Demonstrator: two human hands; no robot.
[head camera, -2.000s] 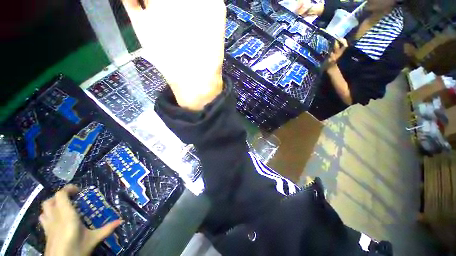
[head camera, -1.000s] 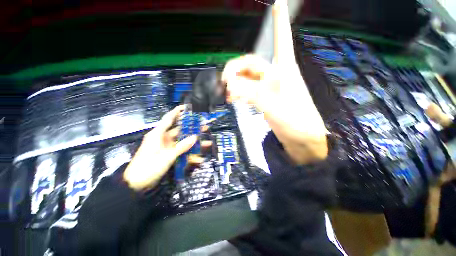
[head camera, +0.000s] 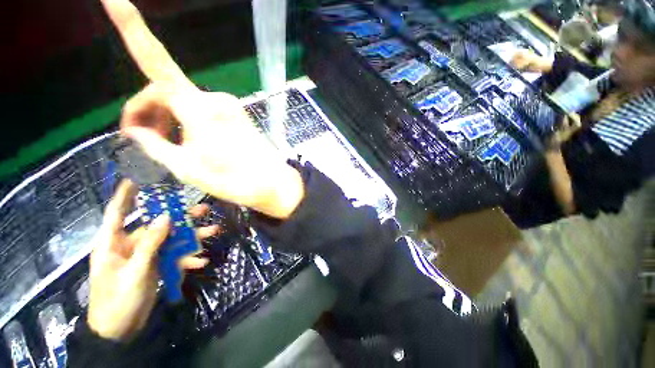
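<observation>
My left hand (head camera: 129, 269) holds a blue circuit board (head camera: 178, 248) upright by its edges, thumb in front and fingers behind, above a black blister tray (head camera: 240, 277). My right hand (head camera: 140, 129) is just above the board, overexposed, with its index finger raised. A smoky see-through film piece (head camera: 146, 164) hangs from its pinched fingertips, close to the board's top end. Blur hides whether film and board touch.
A glossy sticker sheet (head camera: 54, 194) lies at left. Grid sheets (head camera: 334, 154) lie beyond my right wrist. A tall tray stack (head camera: 424, 154) with blue boards stands right. Another person (head camera: 610, 151) is at far right, beside a cardboard box (head camera: 474, 248).
My left hand has lifted the board from the tray. My right hand, at the top edge two seconds ago, has come to the board with the film piece. The camera view has swung.
</observation>
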